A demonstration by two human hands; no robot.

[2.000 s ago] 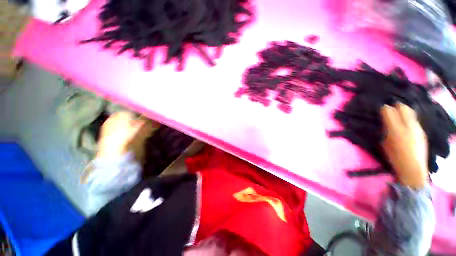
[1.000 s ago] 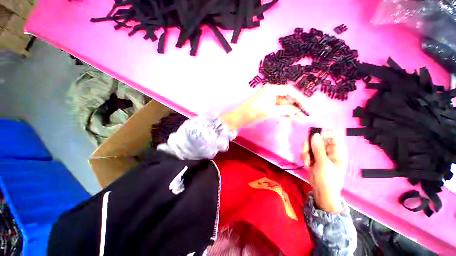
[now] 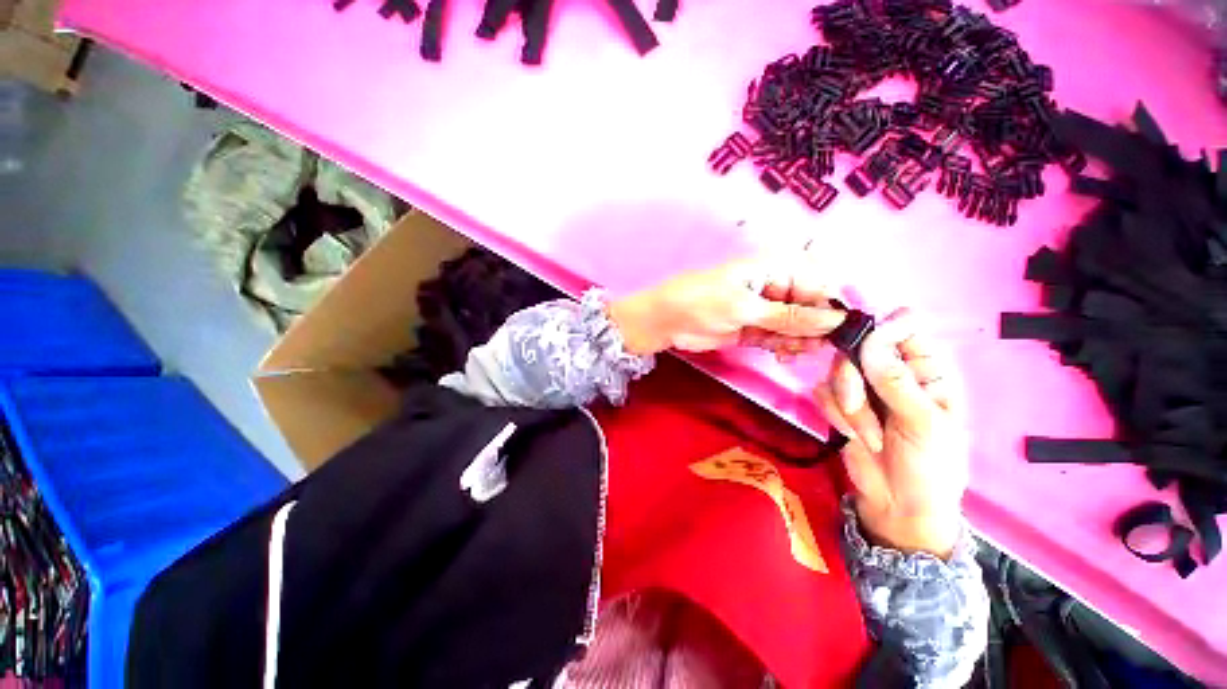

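My left hand (image 3: 737,310) and my right hand (image 3: 904,417) meet over the near edge of the pink table (image 3: 538,175). My right hand holds a black webbing strip (image 3: 861,353), whose end shows between the fingertips. My left fingertips hold a small black buckle (image 3: 848,323) against that end. How far the strip passes through the buckle is too small to tell. Part of the strip hangs near the table edge. The pile of black buckles (image 3: 807,115) lies beyond my hands.
A heap of black webbing strips (image 3: 1144,296) lies at right, with a webbing loop (image 3: 1150,533) near it. Another strip heap (image 3: 518,20) shows at the top. An open cardboard box (image 3: 316,424) with black pieces stands below the table edge; blue stools (image 3: 148,464) stand at left.
My left hand has moved from near the buckle pile to my right hand and now holds a buckle at the strip's end. Earlier, my right hand came from the right heap with a strip.
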